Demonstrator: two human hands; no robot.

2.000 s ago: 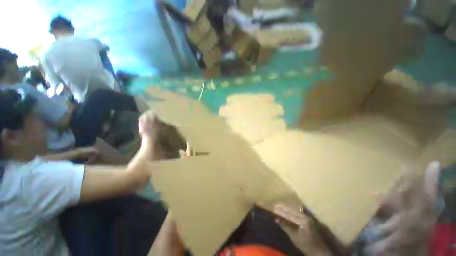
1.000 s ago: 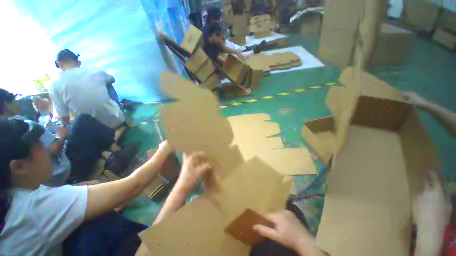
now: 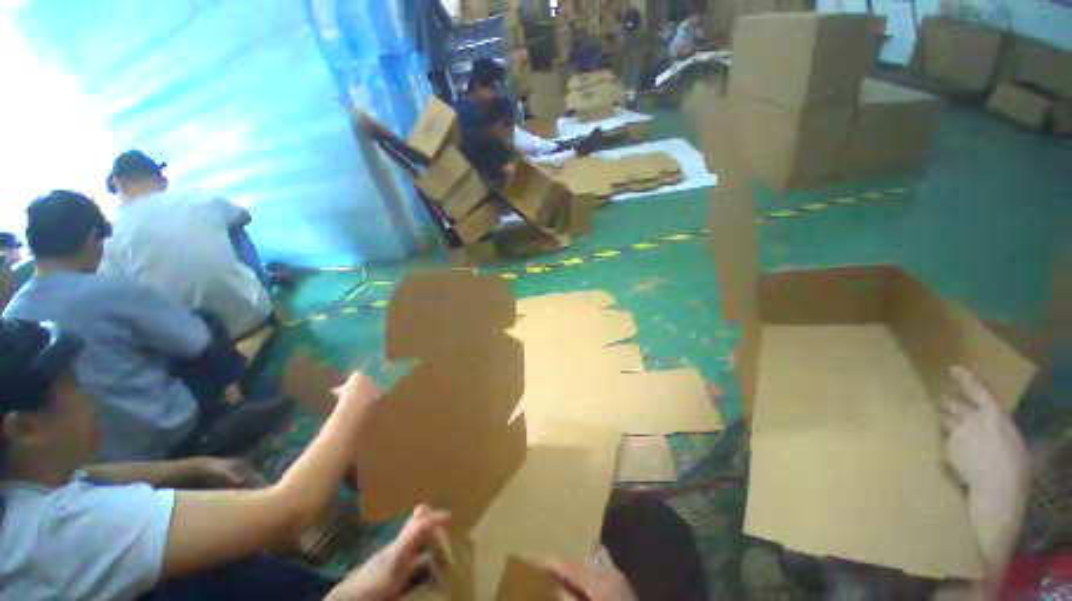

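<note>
A brown mailer box (image 3: 535, 505) lies partly folded low in front of me, its bottom cut off by the picture's edge. Its large lid panel (image 3: 441, 411) stands up at the left, with a rounded lobed end at the top. My left hand (image 3: 400, 561) grips the left side wall, fingertips at its upper edge. My right hand (image 3: 594, 580) is at the small upright flap (image 3: 526, 581) at the right front corner, mostly cut off by the lower edge, thumb and fingers at the cardboard. Flat die-cut blanks (image 3: 576, 340) lie on the floor behind the box.
At right, a neighbour's hand (image 3: 985, 440) holds a longer open box (image 3: 846, 434). At left, a seated person's arm (image 3: 265, 511) reaches towards the lid. More seated people are behind. Piled boxes (image 3: 470, 176) stand by blue sheeting (image 3: 282, 129); large cartons (image 3: 799, 94) stand further back.
The box has turned so its lid stands upright at the left. My left hand has moved down from the panels to the side wall. My right hand is lower. The neighbour's box has opened wider into view.
</note>
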